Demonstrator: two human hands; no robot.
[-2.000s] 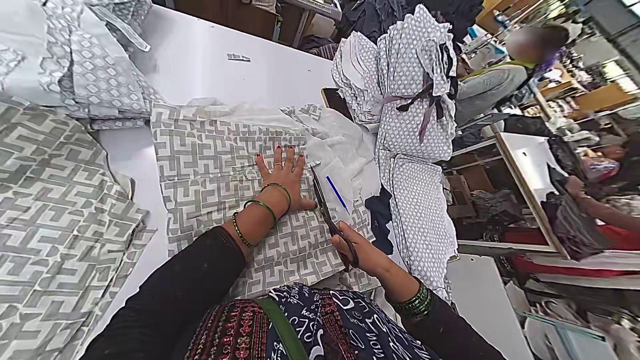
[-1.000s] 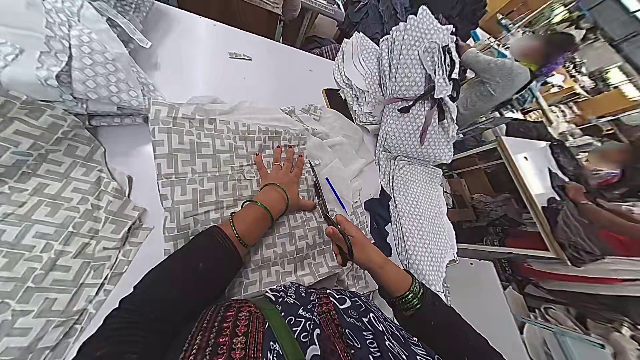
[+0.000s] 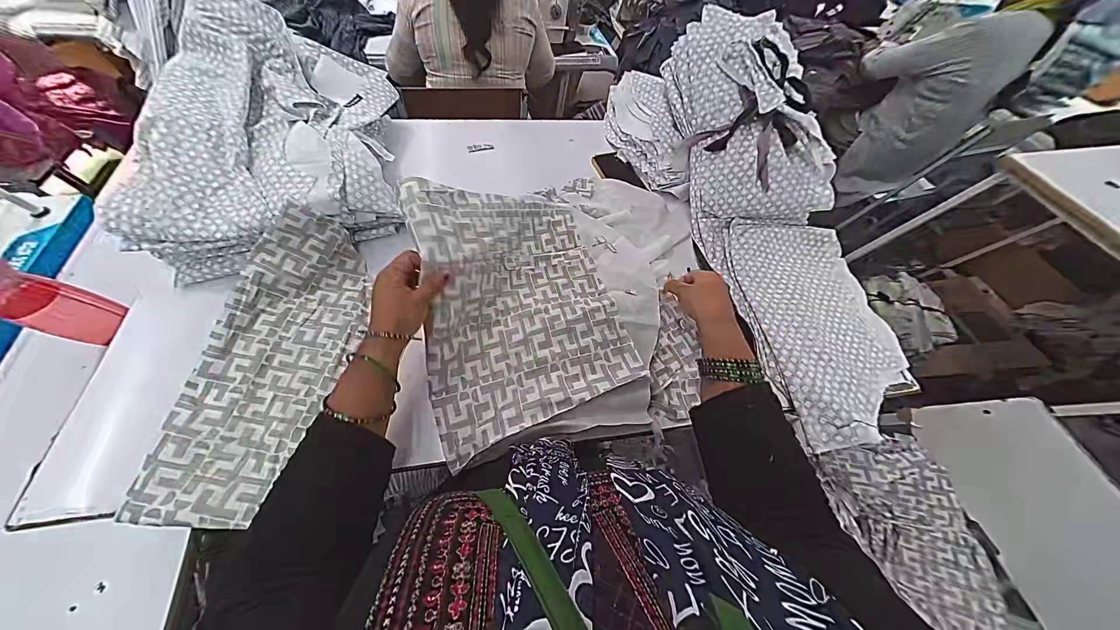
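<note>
A grey-and-white geometric patterned fabric piece (image 3: 534,324) lies in front of me on the white table (image 3: 516,162). My left hand (image 3: 404,293) pinches its left edge between thumb and fingers. On the other side, my right hand (image 3: 703,297) has its fingers closed at the edge of the thin white cloth (image 3: 643,236) and a patterned part beside it. Some of the white cloth shows from under the patterned piece. The scissors and the blue pen are not visible in this view.
Piles of dotted grey-white fabric stand at the left (image 3: 236,140) and right (image 3: 744,131), the right one tied with dark strips. Another patterned piece (image 3: 262,376) lies left of my left arm. A person (image 3: 472,44) sits beyond the table; another is at the upper right.
My right hand has let go of the scissors and is now at the cloth's right edge. My left hand has moved from flat on the fabric to its left edge. The view has turned.
</note>
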